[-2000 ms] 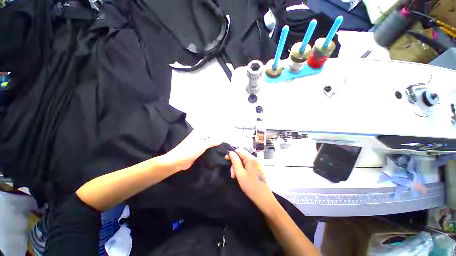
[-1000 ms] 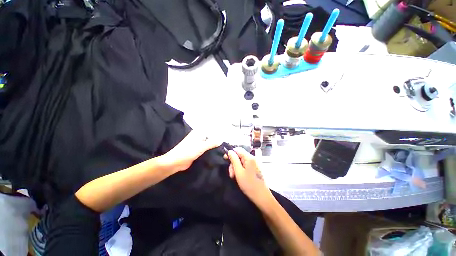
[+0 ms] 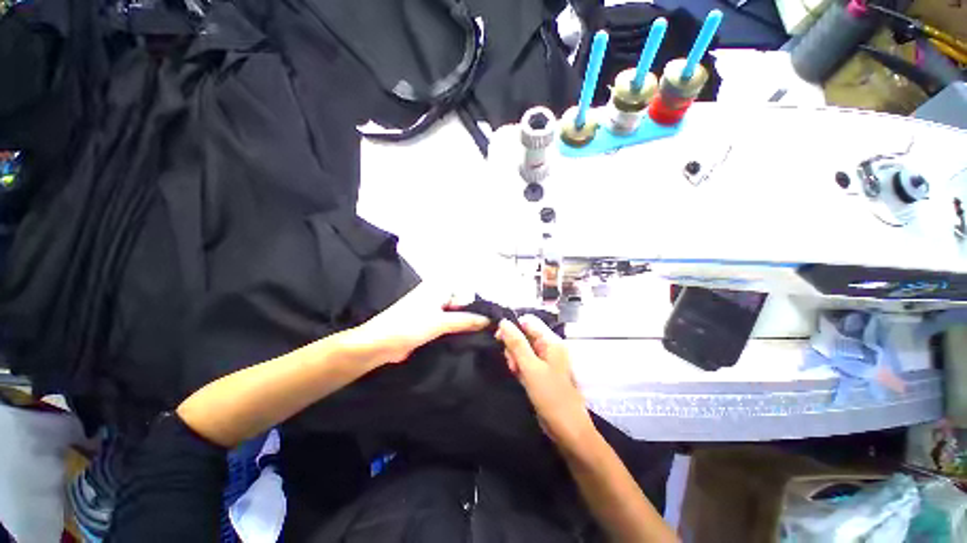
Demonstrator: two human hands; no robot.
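Note:
A large black garment (image 3: 255,244) covers the left side and hangs down over the lap. My left hand (image 3: 419,321) pinches its folded edge (image 3: 490,310) just left of and below the needle area. My right hand (image 3: 541,366) holds the same edge close beside it, fingertips on the cloth. The edge reaches toward the presser foot area (image 3: 551,286) of the white sewing machine (image 3: 763,202); whether it lies under the foot cannot be told.
A blue spool holder (image 3: 620,136) with three spools stands on the machine head. A flat black rectangle (image 3: 714,327) and pale blue scraps (image 3: 857,350) lie on the bed. A ruler tape (image 3: 742,400) lines the front edge. A dark thread cone (image 3: 832,45) is at the back right.
Both hands have shifted slightly right with the cloth edge, and more of the folded edge shows between them and the needle area. The camera view has moved a little.

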